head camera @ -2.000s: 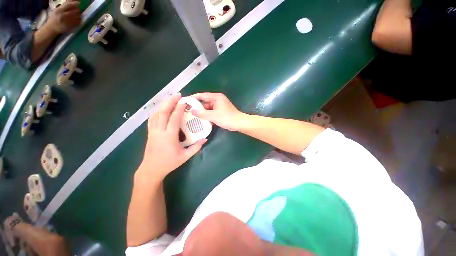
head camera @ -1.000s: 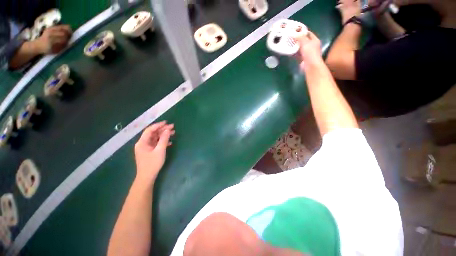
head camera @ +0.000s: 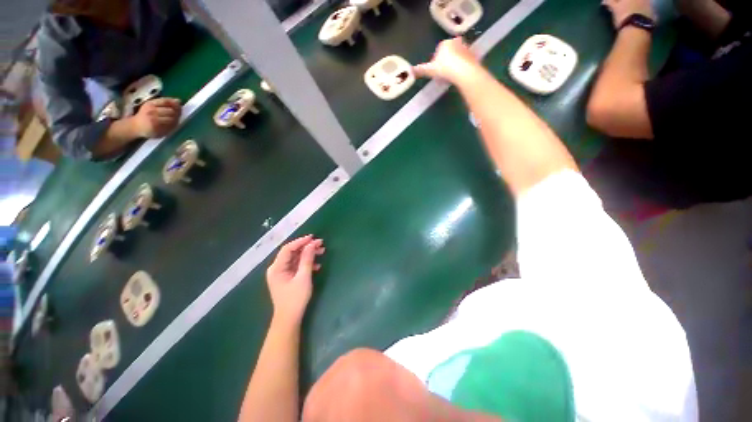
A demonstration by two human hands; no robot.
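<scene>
A cream front cover (head camera: 389,77) with dark openings lies on the dark green belt beyond the pale rail. My right hand (head camera: 449,63) reaches over the rail, its fingertips at the cover's right edge; whether they grip it cannot be told. Another cream cover (head camera: 542,64) lies on the near glossy green surface, right of my right forearm, with no hand on it. My left hand (head camera: 295,260) is empty, its fingers loosely curled and apart, over the near surface beside the rail.
A grey post (head camera: 284,78) rises by the pale rail (head camera: 218,288). Units with blue parts (head camera: 181,161) stand raised on the belt; several covers (head camera: 140,297) lie at lower left. A worker's hand (head camera: 157,118) is across the belt; another person's arm (head camera: 620,91) is at right.
My right hand has let go of the cream cover on the near surface and moved left to the cover on the belt. My left hand stays empty. The view has shifted.
</scene>
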